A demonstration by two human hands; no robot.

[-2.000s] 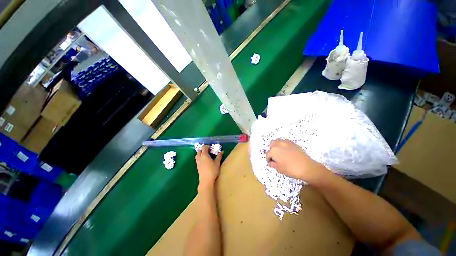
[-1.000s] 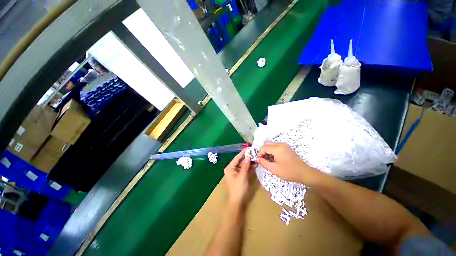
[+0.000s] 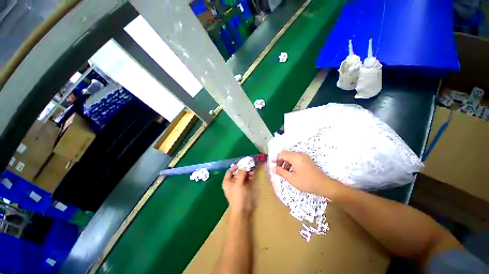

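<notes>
My left hand (image 3: 237, 184) is at the belt's near edge, its fingertips on a white assembly (image 3: 245, 164) beside the red end of the stop bar (image 3: 209, 167). Another white assembly (image 3: 199, 174) lies on the belt against the bar. My right hand (image 3: 297, 170) is over the small white parts (image 3: 300, 206) at the mouth of the clear plastic bag (image 3: 364, 144). Its fingertips are pinched together; whether a small part is between them cannot be told. Some small parts spill onto the cardboard sheet (image 3: 321, 257).
The green conveyor belt (image 3: 155, 225) runs diagonally, with more white assemblies (image 3: 259, 104) beyond the bar. A pale post (image 3: 214, 75) stands at the bar's end. Two wrapped bottles (image 3: 369, 78) stand behind the bag, before a blue sheet (image 3: 397, 37). An open carton (image 3: 461, 144) is at right.
My left hand has moved left, away from my right hand, to the belt's edge. My right hand has stayed near the bag mouth. Another assembly shows beyond the post.
</notes>
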